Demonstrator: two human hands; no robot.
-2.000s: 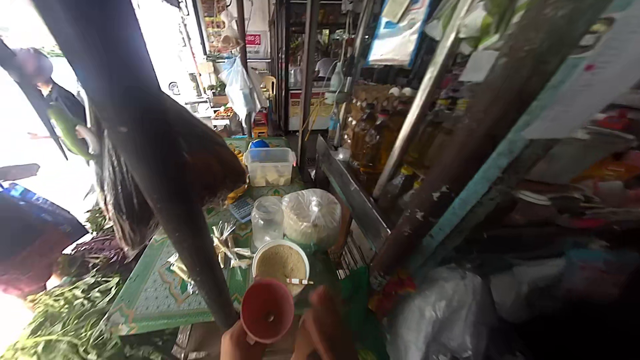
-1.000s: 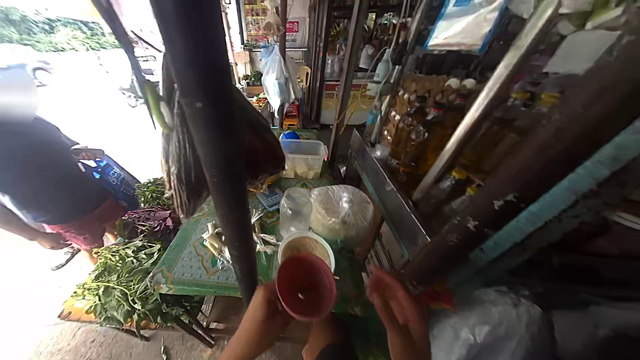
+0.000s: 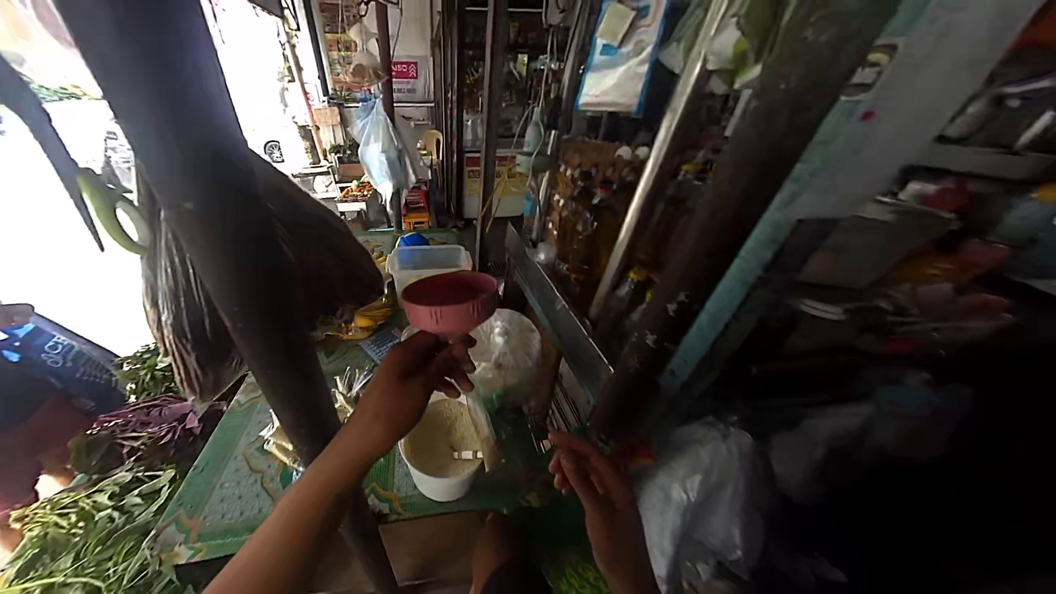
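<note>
My left hand (image 3: pixel 429 369) grips the lower end of a pink plastic funnel (image 3: pixel 450 302), its wide mouth facing up. A narrow clear plastic bag (image 3: pixel 483 421) seems to hang below that hand. Behind and under it stands a white tub (image 3: pixel 443 487) of pale granular stuff, with a small whitish handle or strip lying in it. My right hand (image 3: pixel 590 474) is to the right of the tub, fingers partly curled; nothing is plainly seen in it. A knotted clear bag (image 3: pixel 507 355) of pale contents rests just beyond the tub.
Green patterned cloth (image 3: pixel 223 470) covers the table. A dark post (image 3: pixel 272 330) rises at the near left, small filled packets (image 3: pixel 285 437) beside it. Farther back are a clear plastic box (image 3: pixel 429 262) and bananas (image 3: pixel 373 313). Leafy greens (image 3: pixel 99 528) and a person lie left; oil bottles (image 3: pixel 582 223) stand right.
My left hand has raised the funnel from over the near side of the tub to above and beyond it. The funnel's mouth, earlier facing the camera, is now seen more from the side.
</note>
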